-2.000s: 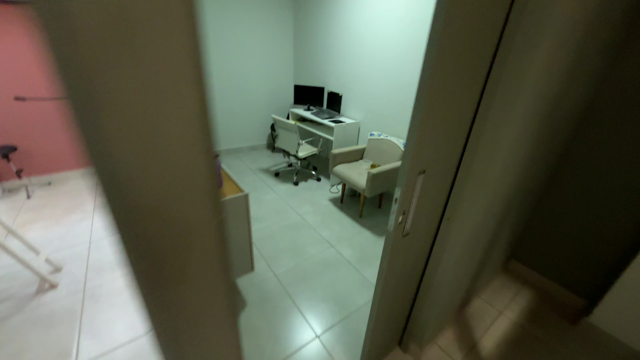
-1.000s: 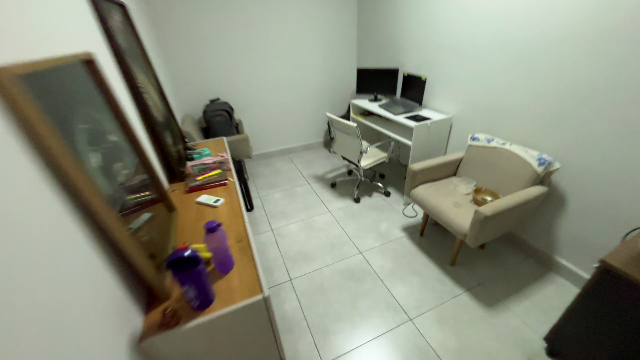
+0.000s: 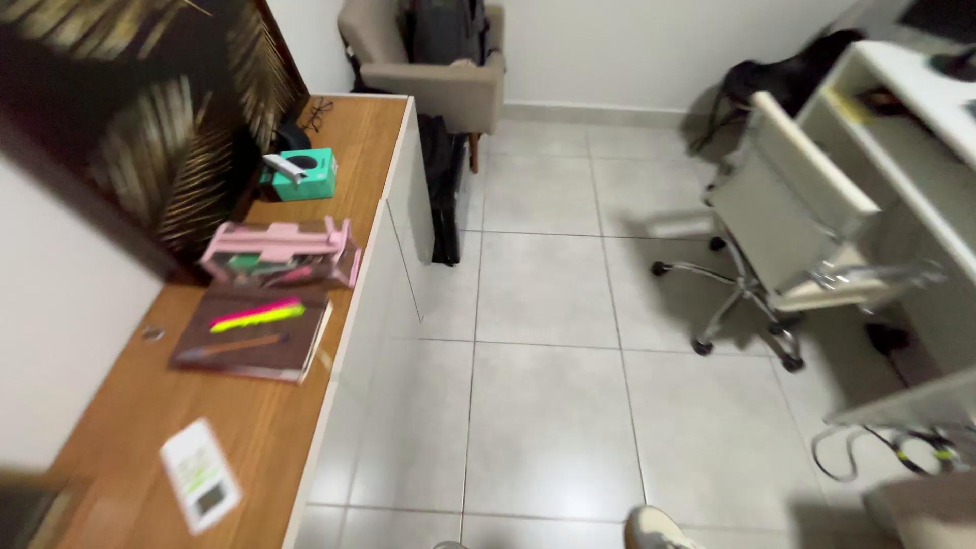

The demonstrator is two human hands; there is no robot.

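Note:
Neither of my hands shows in the head view. On the wooden top of a long cabinet [image 3: 259, 412] at the left lies a white card or small device with a dark square [image 3: 201, 474]. Beyond it, a dark brown notebook [image 3: 252, 358] carries a pink and a yellow-green highlighter [image 3: 258, 316] and a brown pen or pencil [image 3: 236, 345]. Behind the notebook sits a clear pouch with pink trim [image 3: 282, 253], with things inside. Farther back are a teal box [image 3: 309, 187] with a light-coloured object on it and a pair of eyeglasses [image 3: 317, 114].
A white swivel chair [image 3: 808, 206] stands by a white desk [image 3: 900, 145] at the right, with cables [image 3: 877, 450] on the floor below. A beige armchair [image 3: 435, 80] holds a dark backpack [image 3: 446, 30] at the back. A framed leaf picture [image 3: 152, 130] leans on the wall. My shoe [image 3: 656, 528] shows below.
The view has moved through the doorway into the room and now looks down closer at the cabinet top and floor. The purple bottles seen a second ago are out of view.

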